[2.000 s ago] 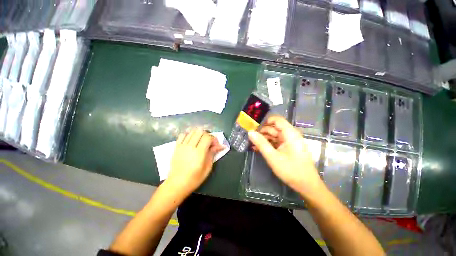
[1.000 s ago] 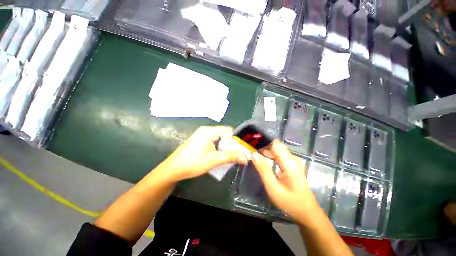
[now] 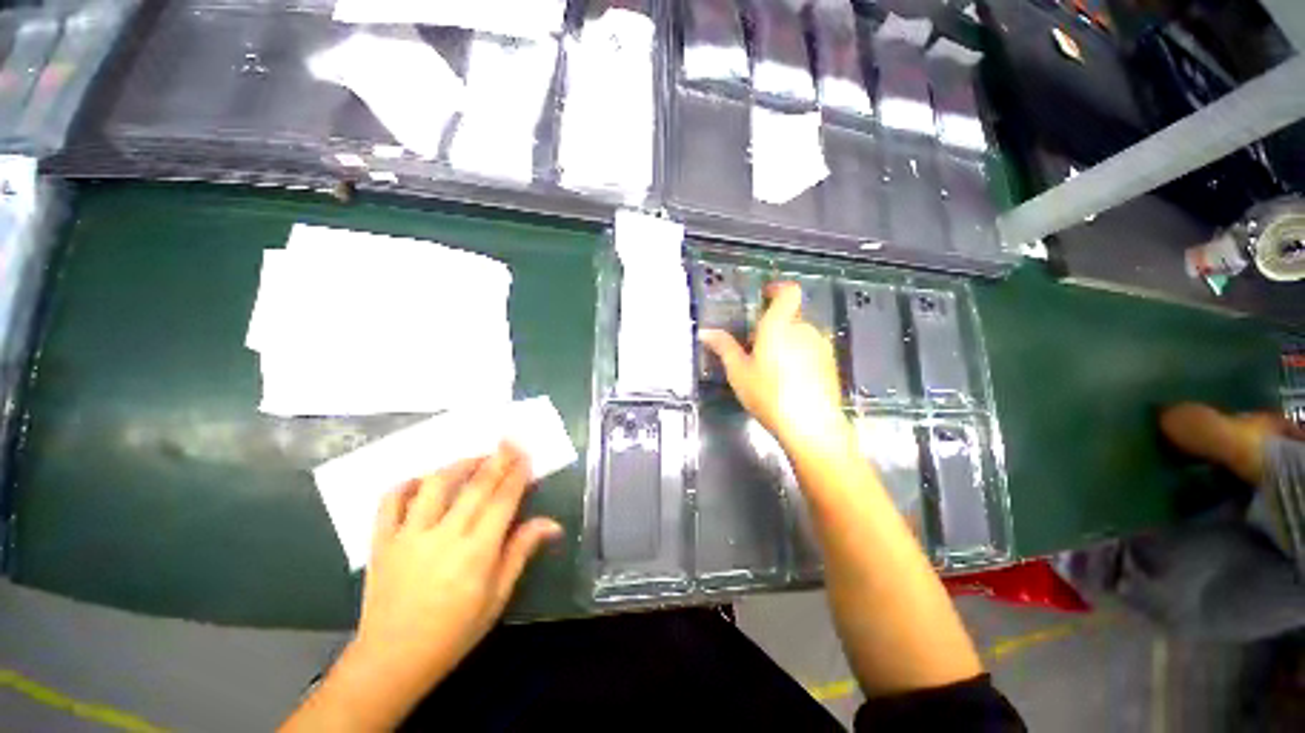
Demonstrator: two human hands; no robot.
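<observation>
My left hand (image 3: 444,551) lies flat on an empty white sleeve (image 3: 429,455) on the green bench, fingers on its surface. My right hand (image 3: 784,365) is over the upper row of the clear blister tray (image 3: 590,551), thumb and forefinger spread at a dark handset (image 3: 720,294) in its pocket; whether they touch it is unclear. A white-sleeved phone (image 3: 653,308) lies in the upper left pocket. A bare handset (image 3: 631,487) lies in the pocket below. Other pockets hold dark handsets.
A stack of white sleeves (image 3: 384,327) lies left of the tray. Rear trays (image 3: 558,208) with white and grey items line the back. Another person's hand (image 3: 1209,433) rests at the bench's right. A pale reel (image 3: 1278,246) and a white frame bar (image 3: 1145,151) are at the upper right.
The phone that was between my hands now lies white-sleeved in the upper left pocket. My left hand moved left onto another sleeve; my right hand moved over the tray. The view shifted right.
</observation>
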